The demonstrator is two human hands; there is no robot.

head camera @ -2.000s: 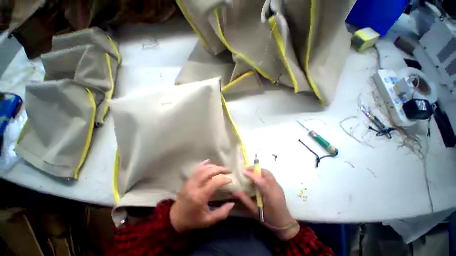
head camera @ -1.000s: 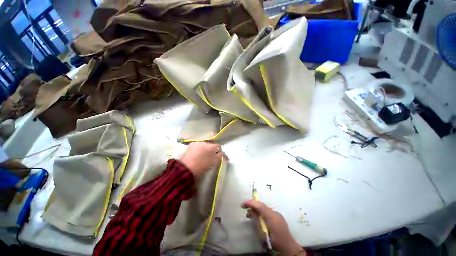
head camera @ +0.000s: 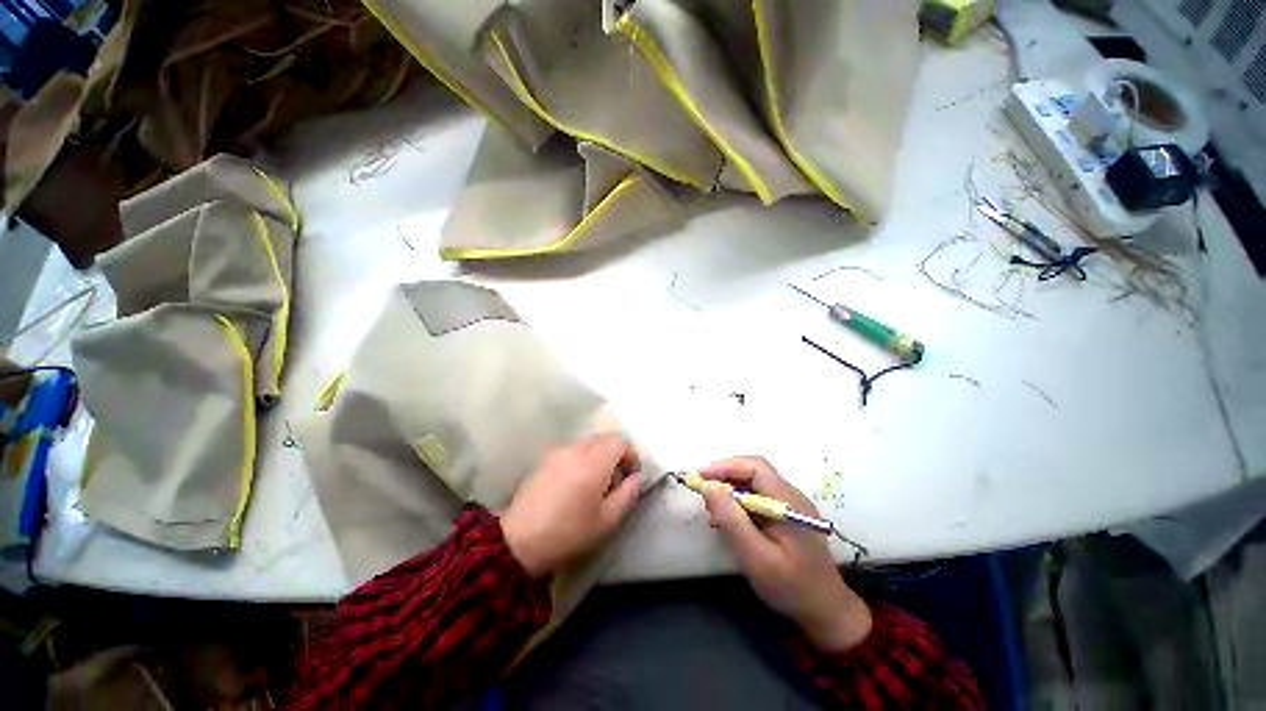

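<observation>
A beige bag piece (head camera: 403,403) lies in front of me with a grey-brown patch (head camera: 461,307) near its top and a small yellow label (head camera: 435,452). My left hand (head camera: 576,497) is closed on its right-hand corner, with the fingertips around the fabric edge. My right hand (head camera: 771,535) holds a pale-yellow pen-shaped tool (head camera: 757,503) like a pen. Its dark thin tip points left at the fabric corner, close to my left fingers. I cannot tell whether the tip touches the cloth.
Beige bag pieces with yellow edges lie at the left (head camera: 167,417) and top (head camera: 680,111). A green-handled tool (head camera: 878,335) and black cord (head camera: 864,372) lie right of centre. A power strip (head camera: 1062,153), tape roll (head camera: 1152,104) and loose threads are far right. A brown heap (head camera: 236,84) is behind.
The bag piece is turned, so its patch and label show. My left hand has come back from the far edge to the near corner. The pen tool has swung from upright to pointing left at the cloth.
</observation>
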